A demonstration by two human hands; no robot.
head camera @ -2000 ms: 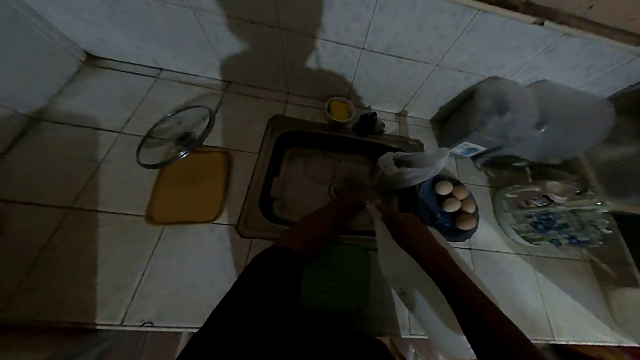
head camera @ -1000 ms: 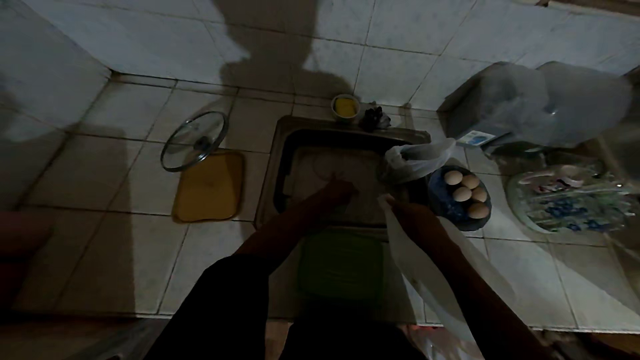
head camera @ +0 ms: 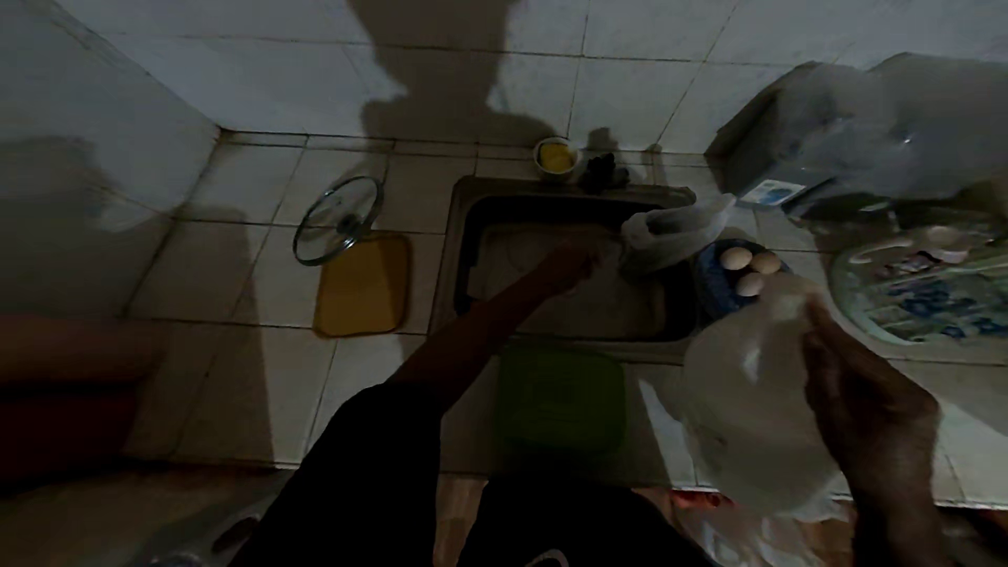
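Observation:
My right hand (head camera: 866,378) grips the upper edge of a whitish plastic bag (head camera: 756,402), which hangs over the counter's front edge to the right of the green plastic container (head camera: 561,398). My left hand (head camera: 568,268) is over the sink basin (head camera: 614,307); its fingers are blurred and dark, so whether they hold anything cannot be told. Another thin plastic bag (head camera: 669,236) lies over the sink's right rim. Beside it, a blue bowl (head camera: 715,285) holds several eggs (head camera: 735,258), partly hidden by the bag in my right hand.
A glass pot lid (head camera: 340,220) leans on a yellow-brown board or lid (head camera: 364,285) left of the sink. A small bowl with a yellow sponge (head camera: 555,157) and a dark object (head camera: 602,173) stand behind it. At right are a plastic-covered box (head camera: 776,150) and a clear tray (head camera: 890,323) with packets.
My right hand has moved right, away from the sink, raising the whitish bag, which now partly covers the eggs. My left hand stays over the basin.

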